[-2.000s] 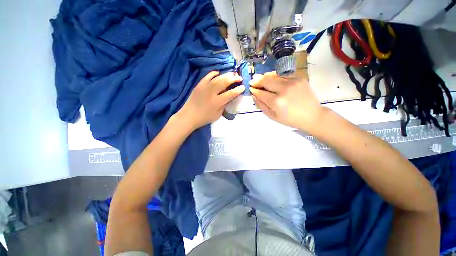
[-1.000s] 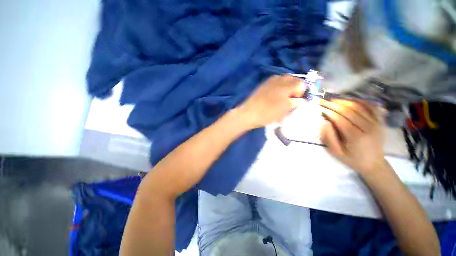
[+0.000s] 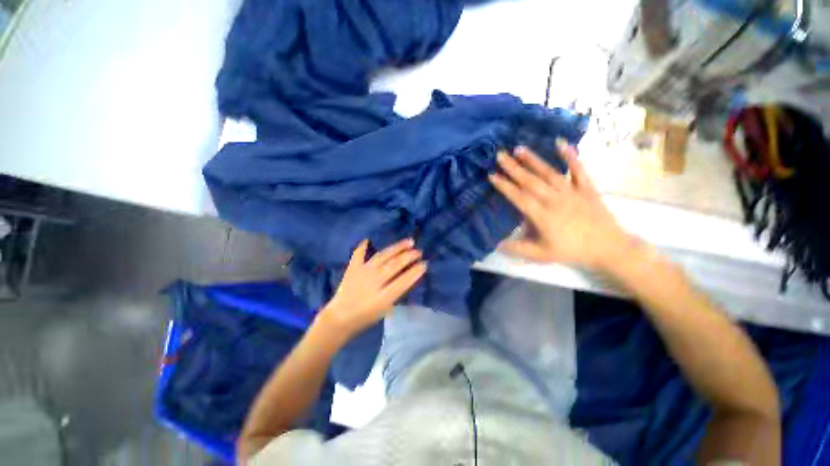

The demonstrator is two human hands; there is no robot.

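Note:
The blue garment piece [image 3: 346, 177] lies bunched across the table's front edge, left of the sewing machine, and hangs down over the lap. A rippled gathered section [image 3: 455, 196] with narrow dark lines runs diagonally through it. My left hand [image 3: 375, 284] rests on the lower part of the cloth, fingers slightly apart. My right hand [image 3: 560, 205] lies flat on the cloth's right end with fingers spread. Neither hand visibly pinches the cloth; what is under the palms is hidden. The sewing machine [image 3: 678, 68] is at the upper right, its needle area blurred.
A black strip bundle [image 3: 792, 191] with red and yellow loops hangs right of the machine. A small tan block [image 3: 674, 148] is by the machine. A blue-framed bin [image 3: 167, 382] holding dark blue cloth is below left. More blue cloth [image 3: 619, 382] is below right.
The garment has come away from the needle area, towards the table's front edge. Both hands have left the needle; the left moved down, and they are now farther apart. The view has shifted.

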